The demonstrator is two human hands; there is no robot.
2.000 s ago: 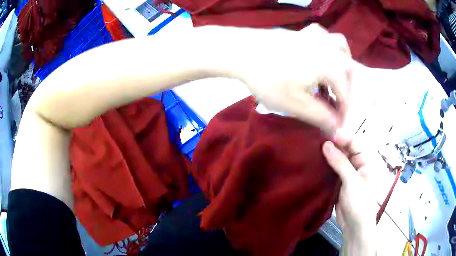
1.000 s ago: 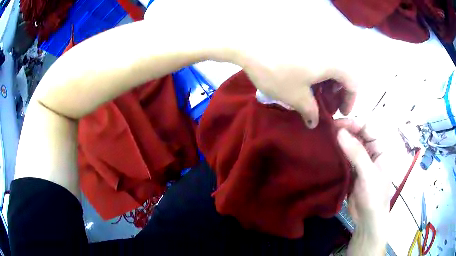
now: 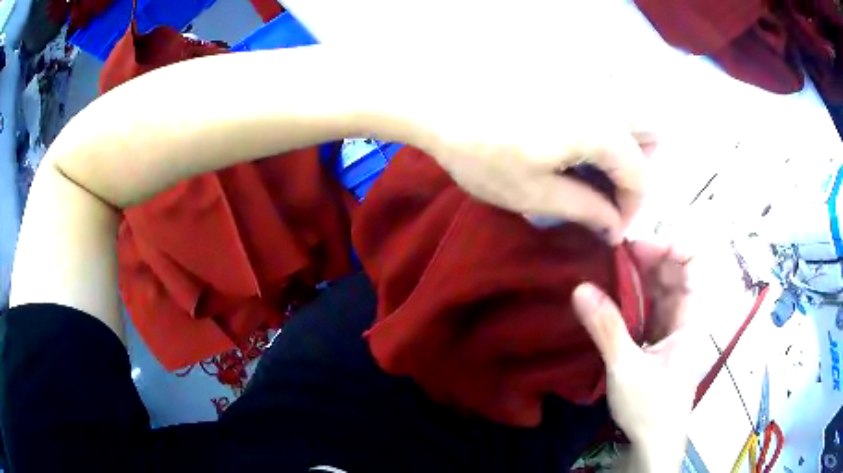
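Note:
A rust-red garment panel [image 3: 490, 296] lies bunched over the table edge and my black-clothed lap. My left hand [image 3: 564, 175] reaches across from the left and pinches the panel's upper right edge; its fingers are curled and overexposed. My right hand [image 3: 642, 342] holds the panel's right edge, thumb on top and fingers behind. A folded edge with a thin pale line, perhaps the zipper [image 3: 632, 291], shows between my right thumb and fingers. A bit of white lining [image 3: 545, 221] shows under my left hand.
Shears [image 3: 760, 443] lie at the lower right on the white table, near a narrow red strip [image 3: 732, 349] and the machine's needle area [image 3: 790, 282]. More red cloth [image 3: 730, 37] lies at the upper right. A red pile [image 3: 222, 259] is at left by a blue crate [image 3: 365, 171].
My left fingers have closed onto the cloth near my right hand. My right thumb has moved left on the panel, and the folded edge now shows. The panel has shifted slightly left.

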